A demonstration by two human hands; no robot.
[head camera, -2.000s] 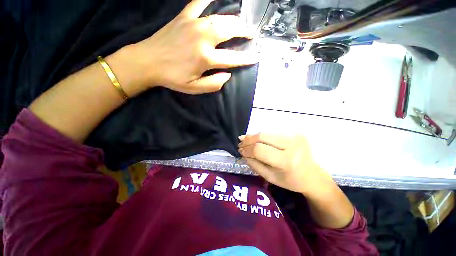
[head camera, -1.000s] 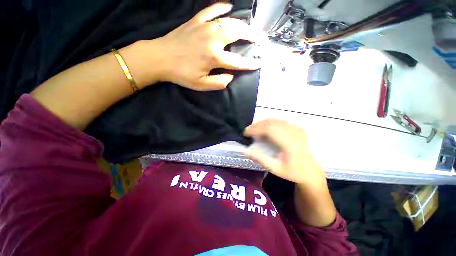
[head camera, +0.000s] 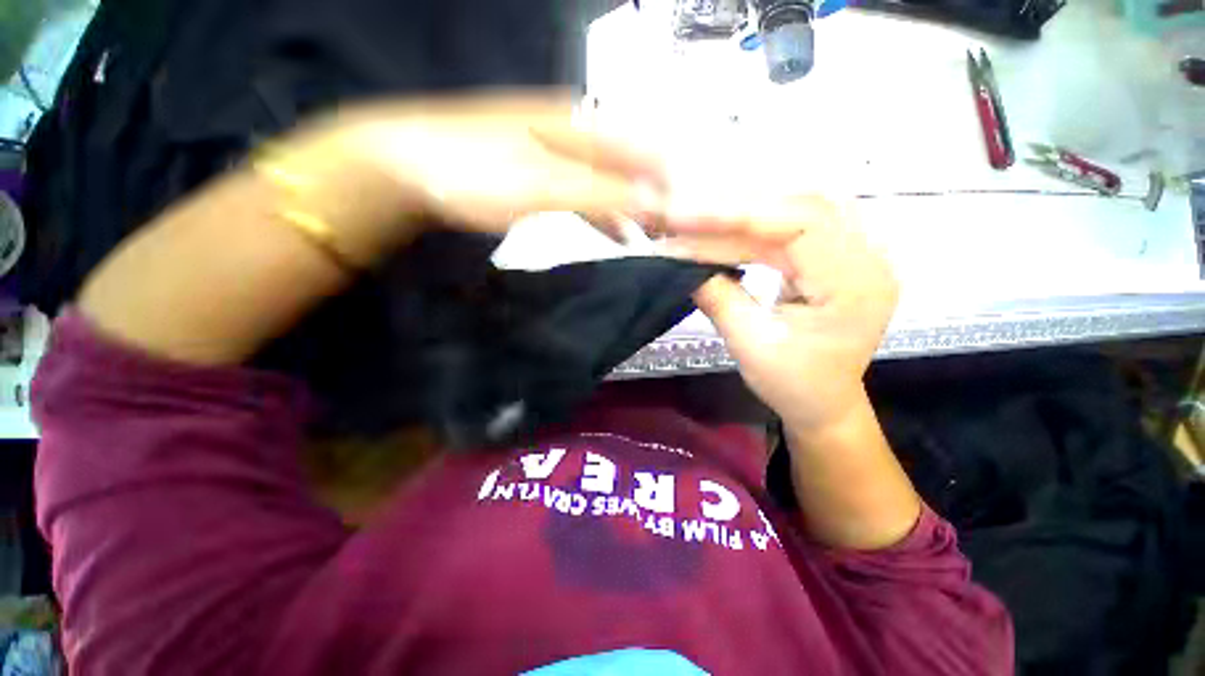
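The black garment hangs over the table's front edge and the lap, its upper edge raised near both hands. My left hand is blurred, stretched over the cloth with its fingertips close to my right hand; whether it grips anything cannot be told. My right hand pinches the cloth's edge between thumb and fingers. A white patch shows beside the cloth under my left hand. The needle area of the sewing machine is only partly in view at the top.
A ribbed grey knob is at the top. A red-handled tool and thread snips lie on the white table at right. A measuring strip runs along the front edge. More black cloth lies below.
The view has shifted, so the machine sits higher in the picture. My left hand has left the needle area and come close to my right. The cloth edge is now lifted and folded between them.
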